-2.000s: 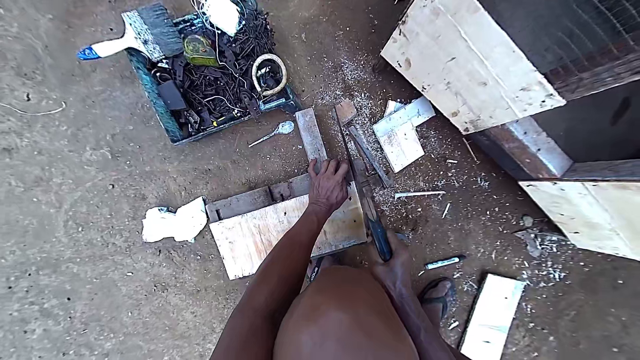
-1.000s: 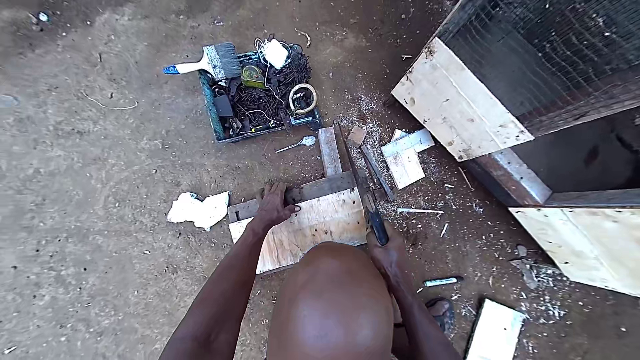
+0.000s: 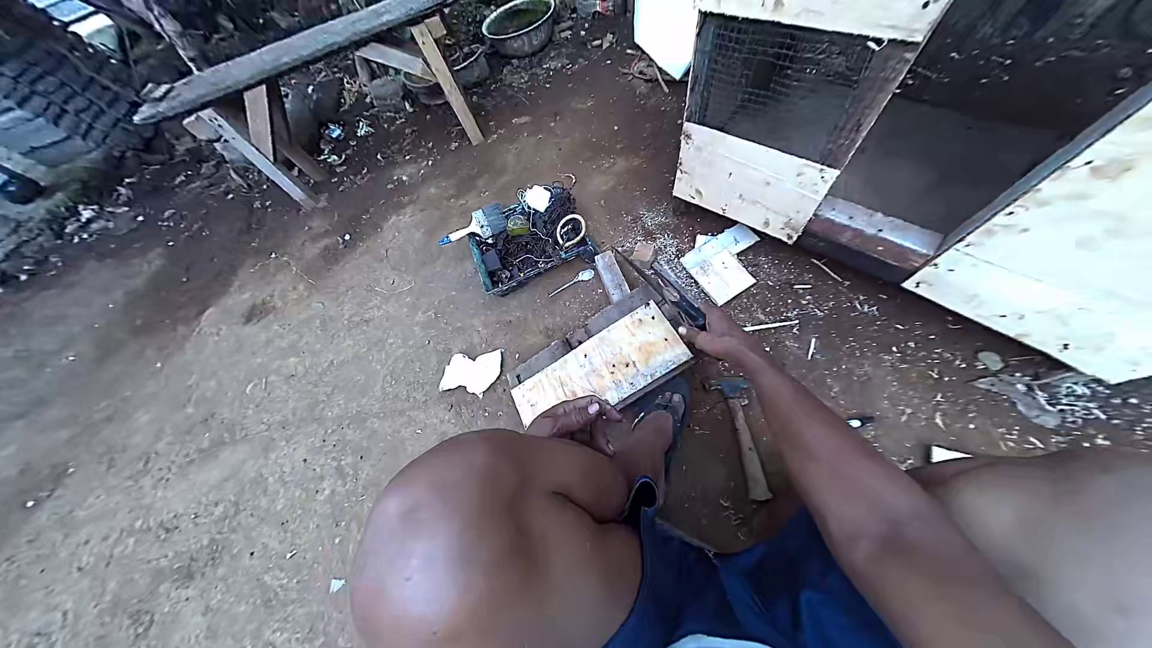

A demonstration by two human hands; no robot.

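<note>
A pale plywood board [image 3: 607,360] lies tilted across a darker wooden piece [image 3: 543,357], close to my foot. My right hand [image 3: 720,335] is at the board's right end, closed on the dark handle of a handsaw [image 3: 686,308]; the blade points up and left, away from me. Beside my shin, at the board's near left edge, is my left hand [image 3: 576,418], its fingers partly curled and partly hidden by my knee; whether it grips the board cannot be made out. A short wooden batten [image 3: 612,275] extends beyond the board's far side.
A crate [image 3: 493,290] of dark metal bits holds a paintbrush [image 3: 477,223]. A hammer [image 3: 743,441] lies right of my foot. Plywood offcuts [image 3: 723,274] and sawdust lie beyond the saw. At right stands a wood-and-mesh frame [image 3: 756,175]; a plank bench [image 3: 297,56] stands back left.
My left hand has moved from the top of the wood down to its near edge by my shin. The right hand still has the saw. The view has swung up and back.
</note>
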